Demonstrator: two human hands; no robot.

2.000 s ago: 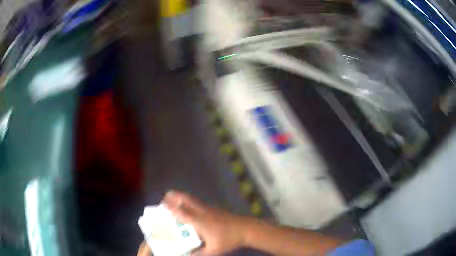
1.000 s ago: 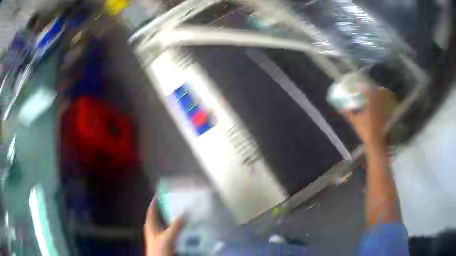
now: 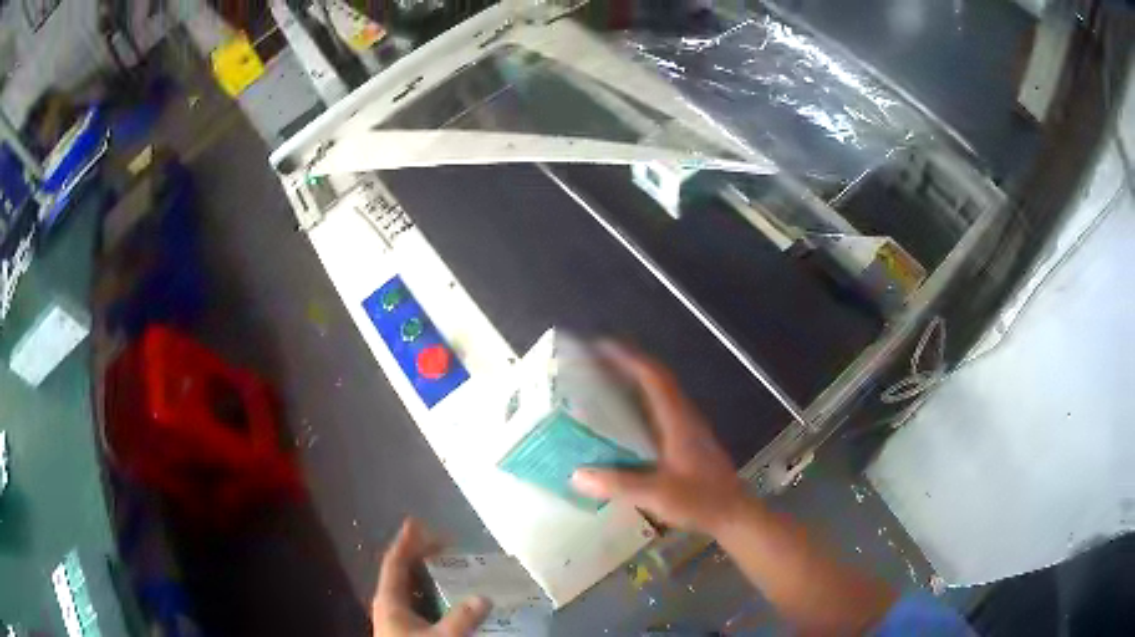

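Note:
My right hand (image 3: 678, 460) grips a white and teal-green carton (image 3: 579, 429) above the near end of the machine frame (image 3: 560, 548), thumb on its teal side. My left hand (image 3: 411, 591) holds another white carton (image 3: 485, 591) low at the bottom edge, partly cut off by the picture. A further white-teal carton (image 3: 666, 187) is on the black belt (image 3: 597, 268) at the far side, beside the angled cream bar (image 3: 548, 152).
The blue control panel (image 3: 413, 339) has a red knob. Clear film (image 3: 797, 81) lies at the machine's far right. A red stool (image 3: 193, 417) is by the green table (image 3: 50, 436), where a long white box (image 3: 50, 345) lies. A white sheet-like surface (image 3: 1021, 436) is at right.
My right hand has come back from the film side to the near end of the frame and holds a carton. A carton now shows on the belt. My left hand stays low with its carton.

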